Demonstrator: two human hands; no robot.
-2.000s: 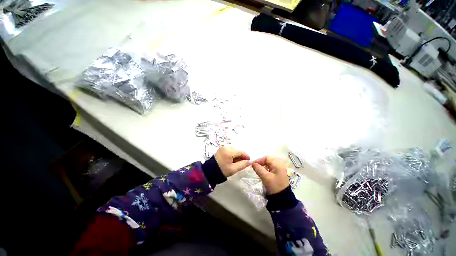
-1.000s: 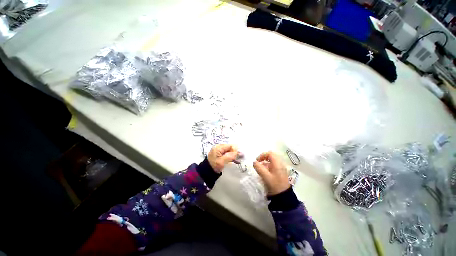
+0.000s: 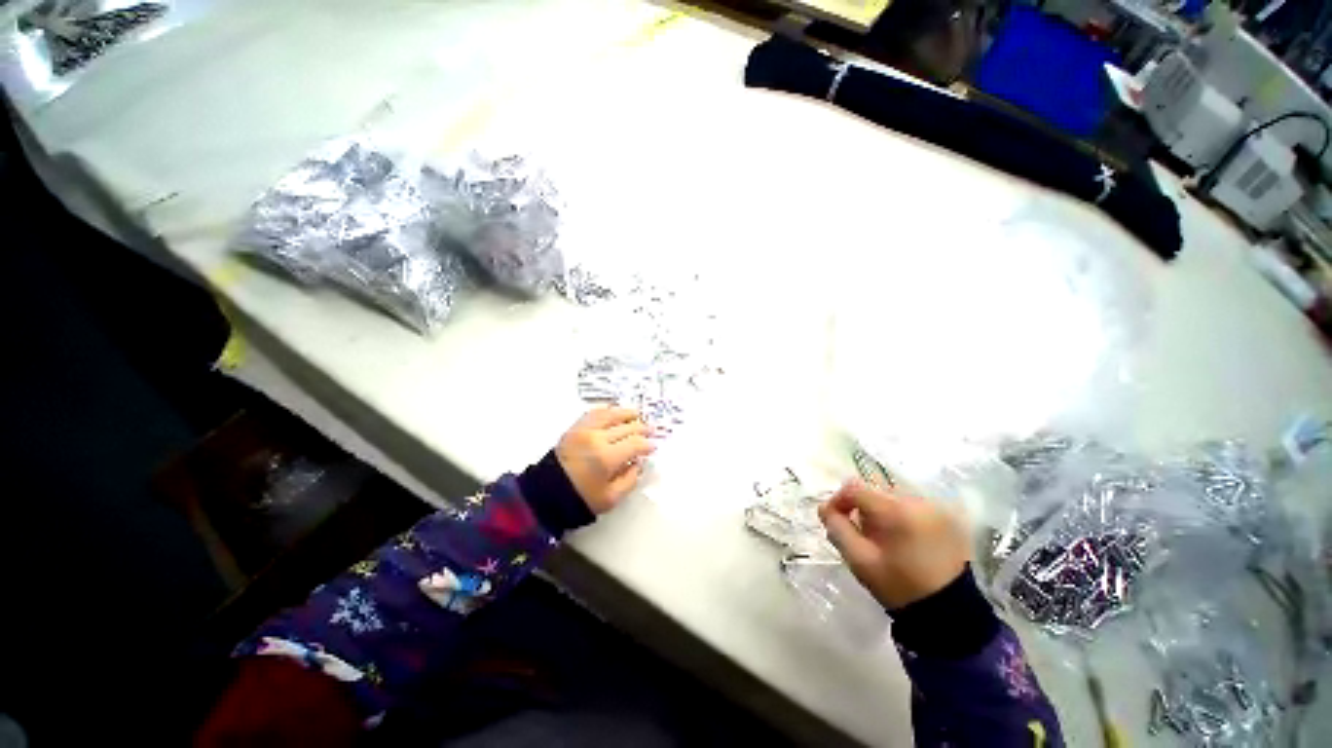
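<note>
My left hand point(image 3: 605, 459) is at the near edge of the loose pile of wrapped buckles point(image 3: 636, 377), palm down, fingertips at the pile. Whether it grips one is too small to tell. My right hand point(image 3: 900, 544) is right of it, fingers curled, thumb and forefinger together; I cannot see whether something thin is between them. A bare metal buckle point(image 3: 872, 465) lies just beyond my right hand. Clear sleeves with pale glints point(image 3: 804, 544) lie between my hands, left of my right fingers.
Two bulging silver-grey bags point(image 3: 358, 234) lie at the left. An open bag of dark metal hardware point(image 3: 1081, 563) lies at the right, with loose fittings point(image 3: 1205, 701) nearer. A cloudy plastic heap point(image 3: 1052, 314) and a black fabric roll point(image 3: 964, 132) lie farther back.
My hands have moved apart, my left hand left to the wrapped pile and my right hand to the right. The small piece seen between them a second ago is no longer there.
</note>
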